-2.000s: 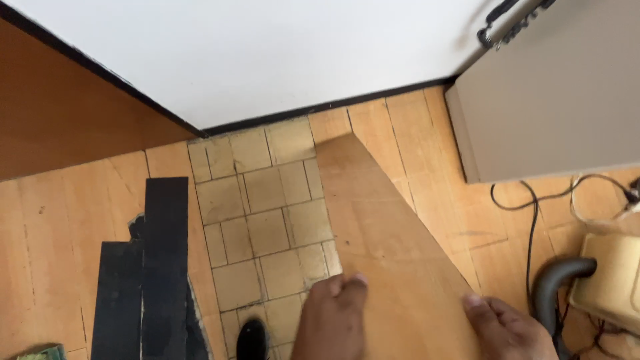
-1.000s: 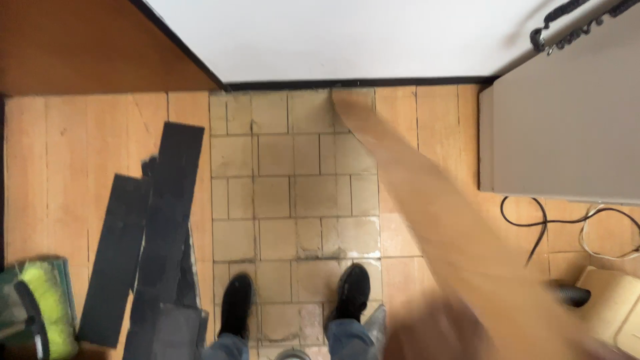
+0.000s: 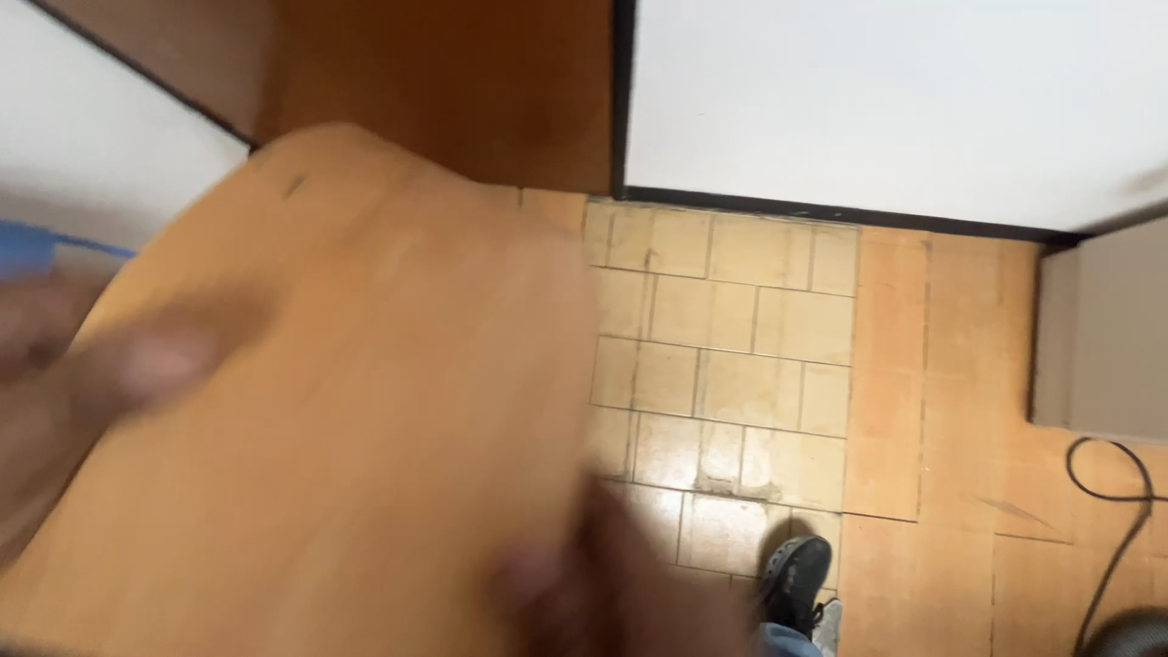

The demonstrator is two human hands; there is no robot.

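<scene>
A thin, flexible sheet with a wood-look face (image 3: 365,392), probably flooring, fills the left and middle of the head view, curved and blurred by motion. My left hand (image 3: 100,374) grips its left edge with the thumb on top. At its lower right edge my right hand (image 3: 602,584) holds it, also blurred. Beyond the sheet lies a strip of bare beige tile floor (image 3: 748,319), bordered by wood-look floor covering (image 3: 890,365) on the right.
A white wall (image 3: 876,100) with a black baseboard (image 3: 858,212) stands ahead. At its left is a brown wooden panel (image 3: 456,91). A grey cabinet (image 3: 1113,338) and a black cable (image 3: 1127,538) are at the right. My shoe (image 3: 796,575) stands on the tiles.
The sheet has moved from the right side of the tile strip to its left, held in my hands. The view has swung left.
</scene>
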